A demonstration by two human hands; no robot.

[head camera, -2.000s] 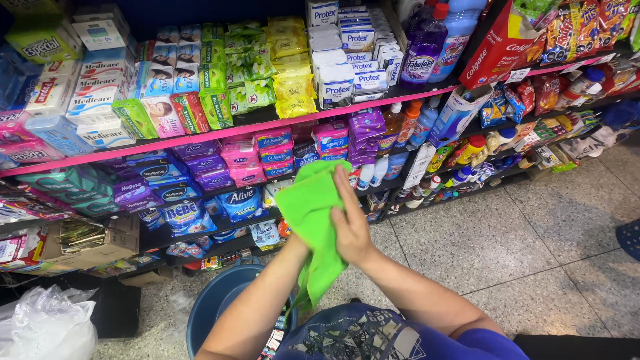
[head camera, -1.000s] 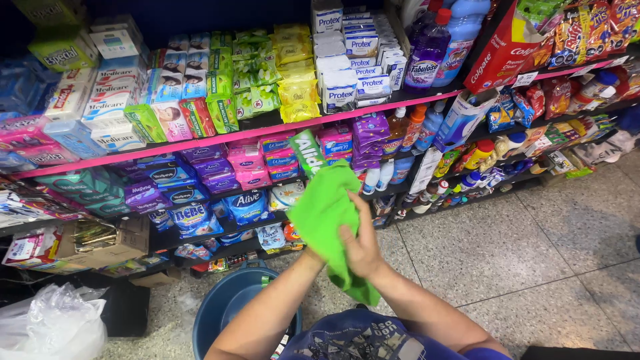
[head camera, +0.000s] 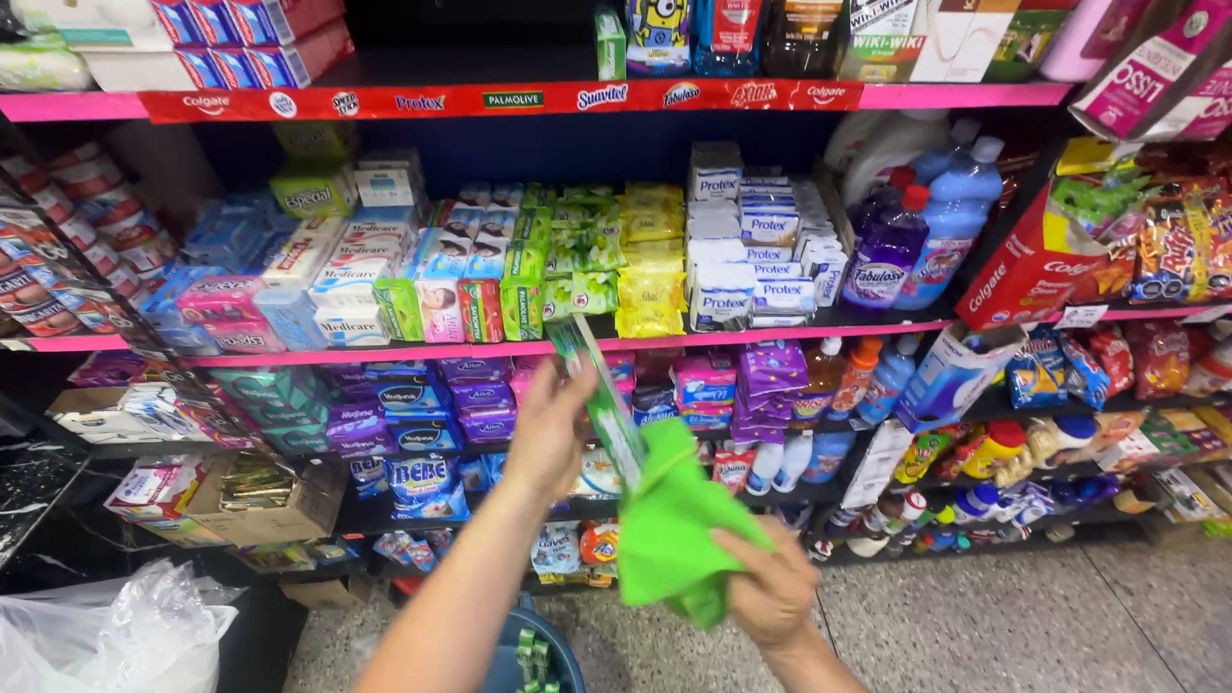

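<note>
A long narrow green carton (head camera: pixel 608 414) slants in front of the shelf edge, its upper end between the fingers of my left hand (head camera: pixel 558 423). Its lower end touches a bright green cloth (head camera: pixel 679 529), which my right hand (head camera: pixel 773 589) grips at the right. Below, at the bottom, a blue tub (head camera: pixel 553 640) holds several small green packages (head camera: pixel 532 662). Behind the carton, soap bars in green and yellow wrappers (head camera: pixel 654 279) stand on the middle shelf.
A pink shelf edge (head camera: pixel 433 354) runs behind my hands. White soap packs (head camera: pixel 722 294) and bottles (head camera: pixel 887 252) fill the shelf rightward. A clear plastic bag (head camera: pixel 144 626) lies lower left, near an open cardboard box (head camera: pixel 279 510).
The cloth, earlier bunched between both hands around the carton, now hangs from my right hand. My left hand has moved apart to the carton's upper end. The view has tilted up toward the shelves.
</note>
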